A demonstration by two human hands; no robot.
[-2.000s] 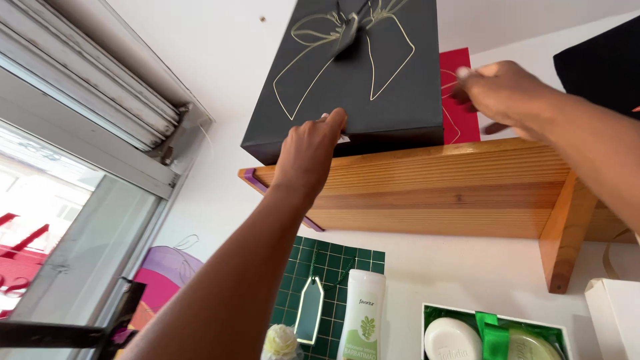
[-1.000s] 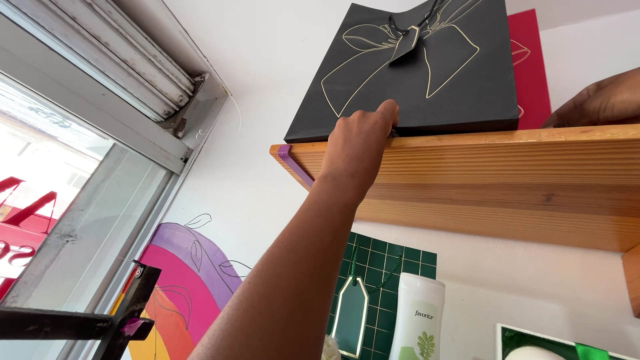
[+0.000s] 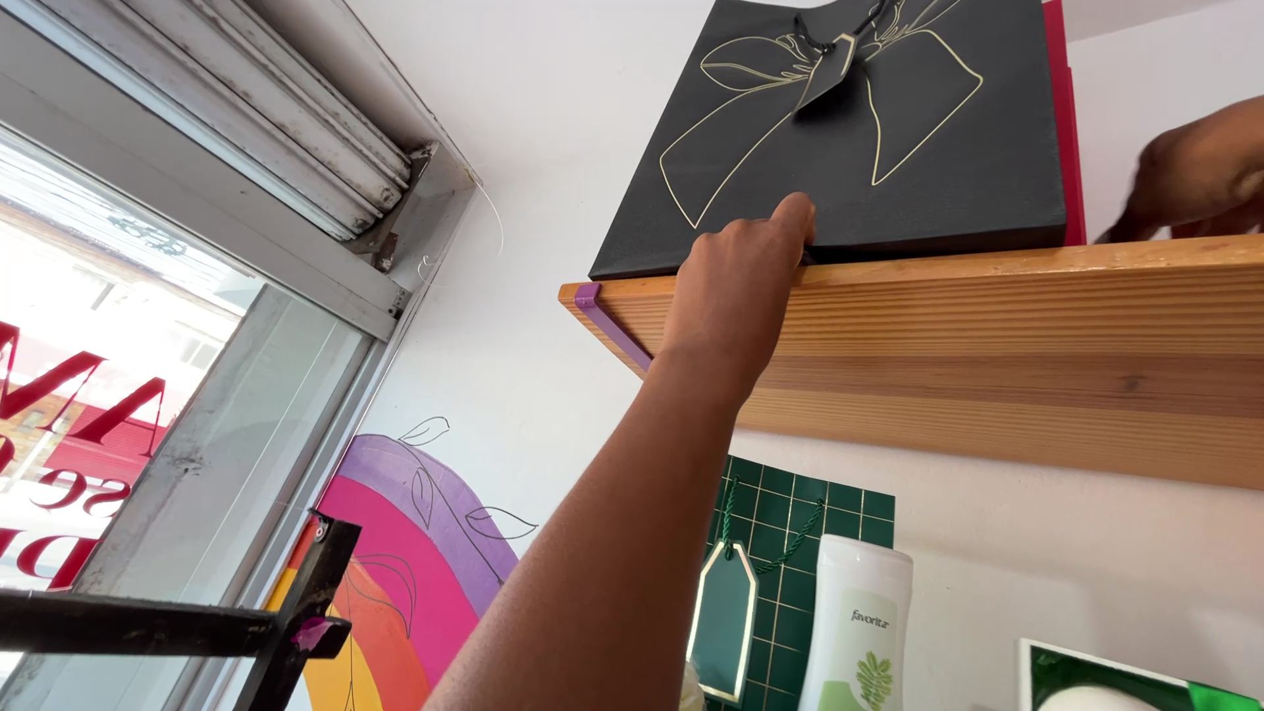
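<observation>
A black gift bag (image 3: 790,168) with a gold bow outline and a dangling black tag (image 3: 829,74) stands on the wooden shelf (image 3: 987,306). My left hand (image 3: 741,286) is at the shelf's front edge, against the bag's lower front, its fingers curled; whether it grips the bag or the edge is hidden. Behind the black bag, the side of a red bag (image 3: 1066,128) shows. My right hand (image 3: 1205,173) is at the far right above the shelf, fingers pointing down, partly cut off by the frame; its fingertips are partly hidden behind the shelf edge.
Below the shelf are a green gridded gift bag (image 3: 790,632) with a tag, a white bottle (image 3: 859,622) and a green box (image 3: 1106,671) with a white rim. At left stand a black frame (image 3: 138,622) and a window (image 3: 227,434). A painted rainbow (image 3: 425,523) covers part of the wall.
My right hand has moved away from the red bag, to the right and down toward the shelf. Less of the red bag shows beside the black one. The view has shifted left.
</observation>
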